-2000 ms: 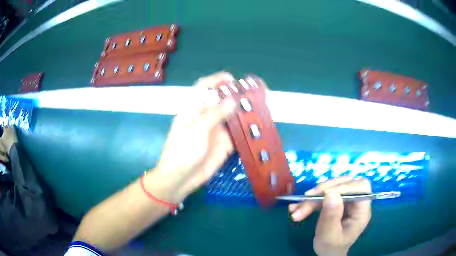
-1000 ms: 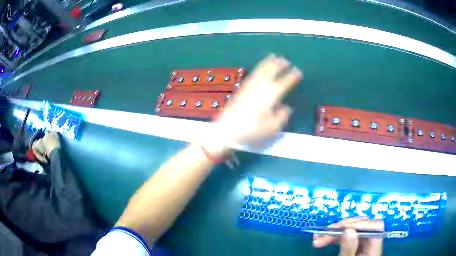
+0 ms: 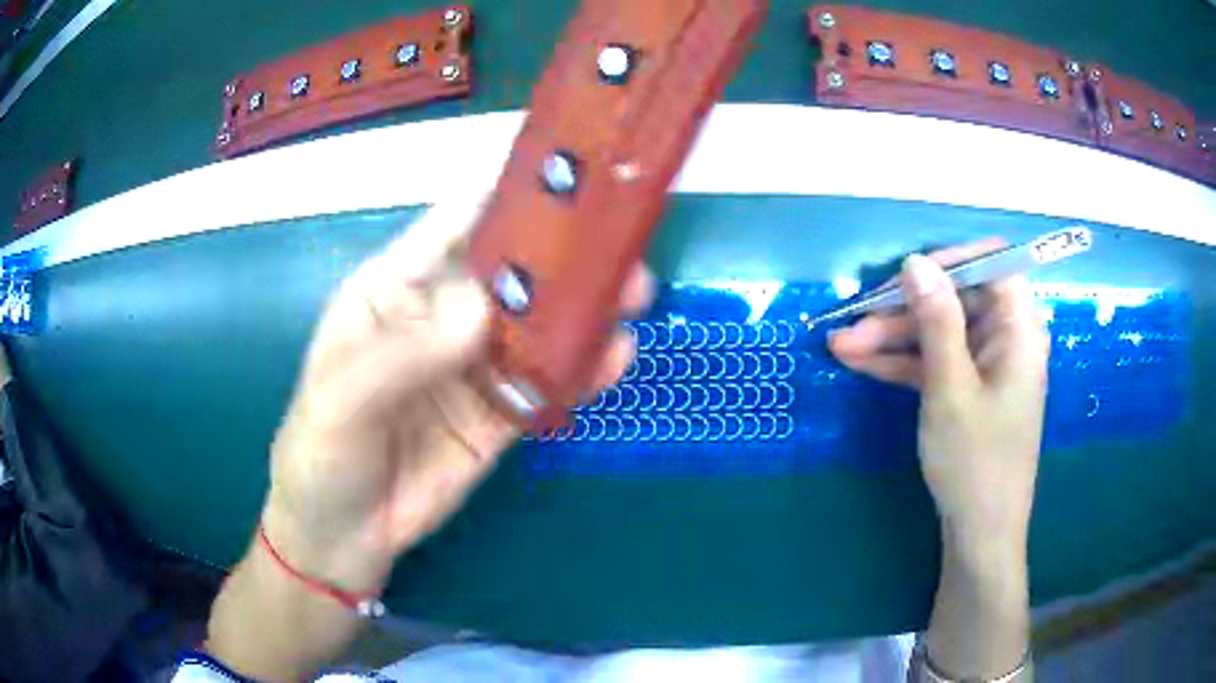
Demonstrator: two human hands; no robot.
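My left hand [image 3: 400,360] holds a reddish-brown fixture [image 3: 587,200] by its lower end, tilted with its upper end cut off by the frame's top. Small round silver parts in dark seats show along the fixture. My right hand [image 3: 967,334] holds slim silver tweezers [image 3: 974,271] like a pen. Their tip is over the blue sheet [image 3: 854,414], near the upper right end of rows of thin ring outlines. I cannot tell whether the tip holds a ring. The sheet lies on the green bench edge, partly covered by my hands and the fixture.
Another fixture [image 3: 350,80] lies on the green belt at upper left, and two more lie end to end at upper right [image 3: 940,67]. A small fixture [image 3: 44,198] is at far left. A white strip [image 3: 774,154] borders the belt. A person's dark sleeve [image 3: 54,560] is at lower left.
My left hand has come back from over the belt and now holds a fixture. Only one fixture now shows where two lay side by side. My right hand shows higher, and the camera view has shifted.
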